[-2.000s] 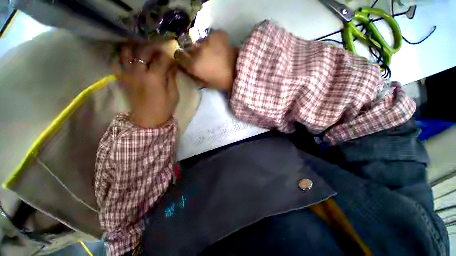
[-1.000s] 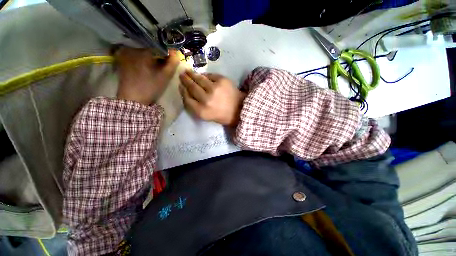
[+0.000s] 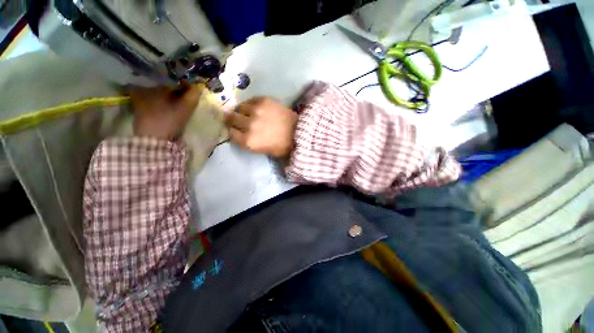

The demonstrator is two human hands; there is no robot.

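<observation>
The beige fabric panel [image 3: 62, 153] with a yellow bound edge [image 3: 65, 109] lies at the left and runs under my left forearm to the needle area. The sewing machine [image 3: 124, 39] stands at the upper left, its needle area [image 3: 218, 91] lit and blurred. My left hand [image 3: 163, 110] lies on the panel beside the needle area, left of it, with its fingertips partly hidden under the machine head. My right hand [image 3: 264, 127] is just right of and below the needle, fingers curled at the fabric's edge. Whether it pinches the fabric is unclear.
Green-handled scissors [image 3: 409, 75] lie on the white table [image 3: 299, 55] to the right, with dark threads around them. Stacked beige panels [image 3: 547, 195] are at the right. A dark apron [image 3: 280, 240] covers my lap at the table's front edge.
The view has shifted, so the scissors and machine appear further left and more stacked panels show. My right hand has moved from close to the needle to slightly below it. My left hand stays on the panel.
</observation>
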